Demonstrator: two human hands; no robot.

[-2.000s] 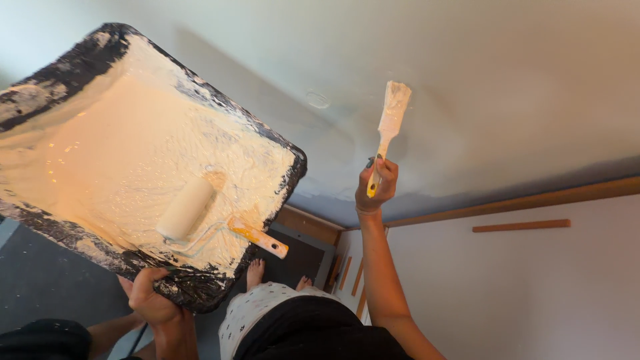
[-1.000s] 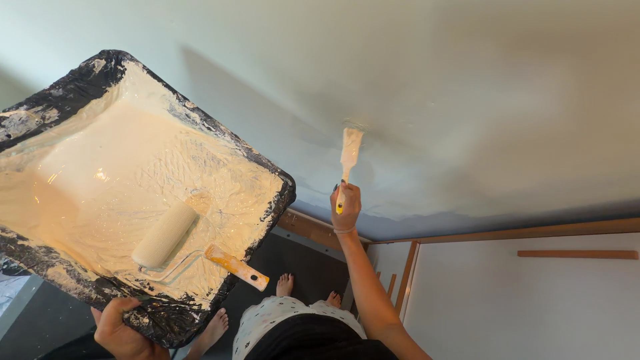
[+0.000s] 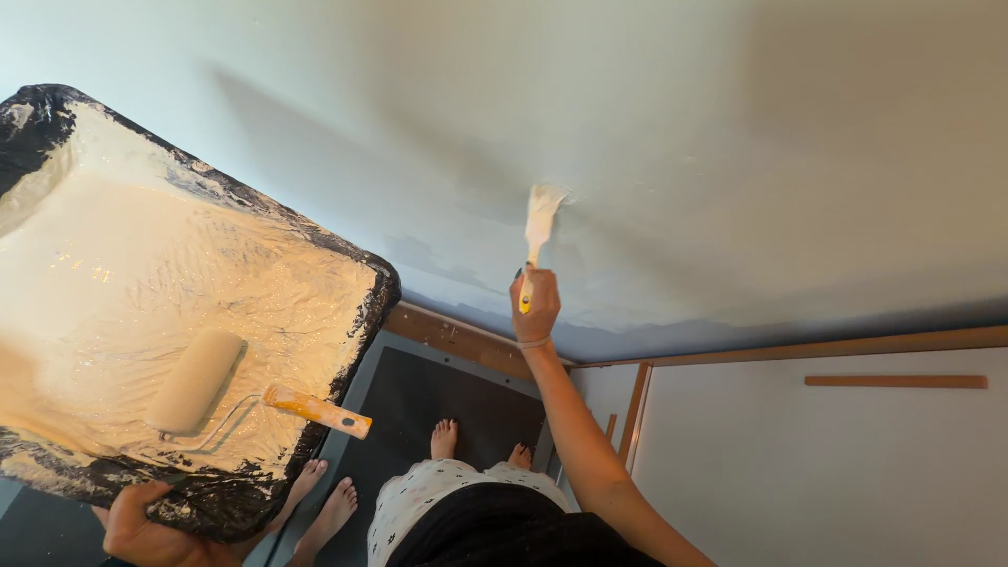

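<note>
My right hand grips the yellow-tipped handle of a flat paintbrush; its pale, paint-coated bristles are against the grey-white wall, beside a small wet-looking patch. At the lower left, my left hand holds the near edge of a large paint tray covered in black plastic, thumb over the rim and the other fingers mostly hidden beneath. Cream paint coats the tray's inside. A paint roller lies in it, its orange-and-white handle reaching over the right rim.
Wooden trim runs along the wall's base. White panels with wooden strips are at the lower right. Below are my bare feet on a dark, grey-edged surface. Another person's bare feet show under the tray's corner.
The brush, held off to the right two seconds ago, has moved left and its bristles are now at the wall. The tray stays held, with the roller still in it.
</note>
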